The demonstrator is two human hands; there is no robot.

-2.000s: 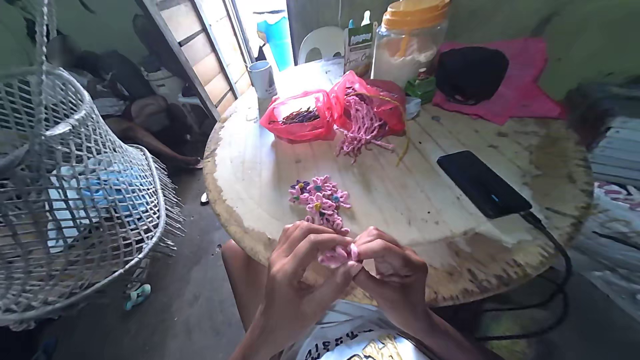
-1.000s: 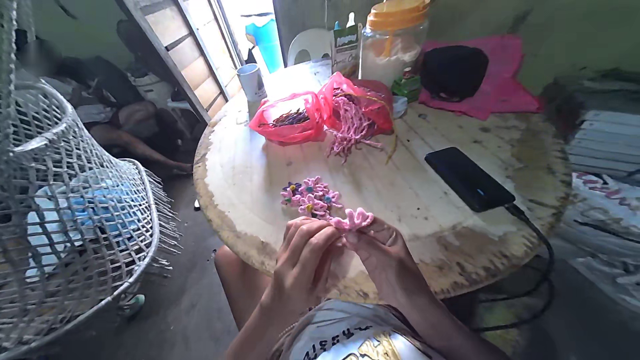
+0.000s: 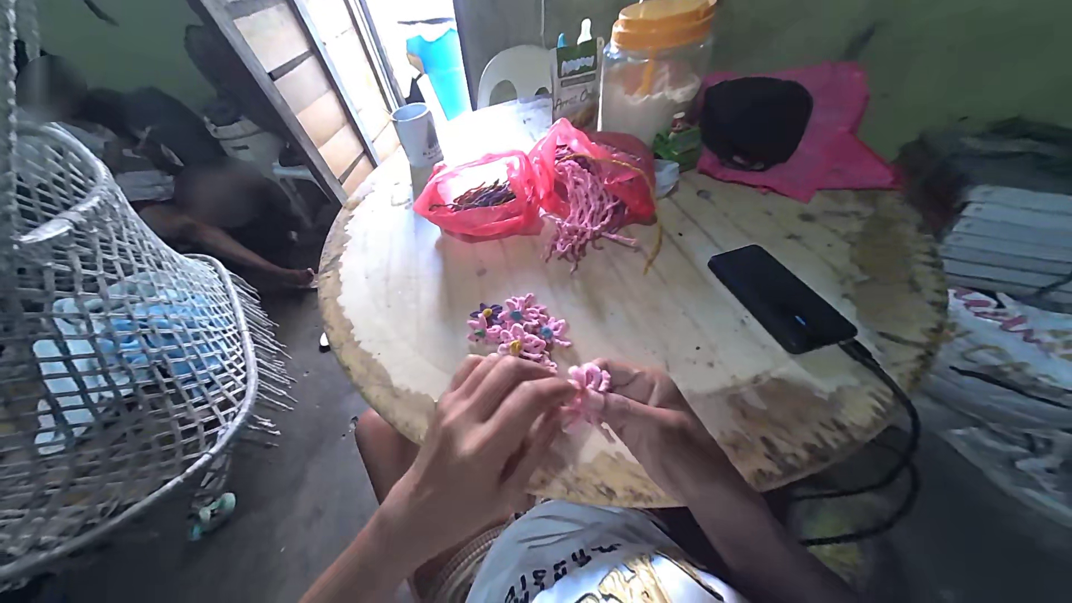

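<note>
Over the near edge of the round wooden table, my left hand [image 3: 494,419] and my right hand [image 3: 657,414] meet and pinch a looped pink cord flower [image 3: 589,381] between their fingertips. Its loops stick up between the two hands, while its lower part is blurred and partly covered by fingers. Just beyond my left hand lies a cluster of small pink cord flowers [image 3: 521,322] with coloured centres, one of them purple. Farther back, a pink plastic bag [image 3: 481,201] holds dark cord pieces, and a second pink bag [image 3: 632,172] beside it has pink cords [image 3: 582,201] spilling out.
A black power bank [image 3: 783,297] with a cable lies on the right of the table [image 3: 670,310]. Behind the bags stand a mug [image 3: 417,134], a box and an orange-lidded jar [image 3: 657,75]; a black cap [image 3: 754,121] rests on pink cloth. A woven hanging chair [image 3: 126,352] and another person are at left.
My hands stay together at the pink flower; its loops now stand more bunched and upright than one second ago. The cluster and bags have not moved on the table.
</note>
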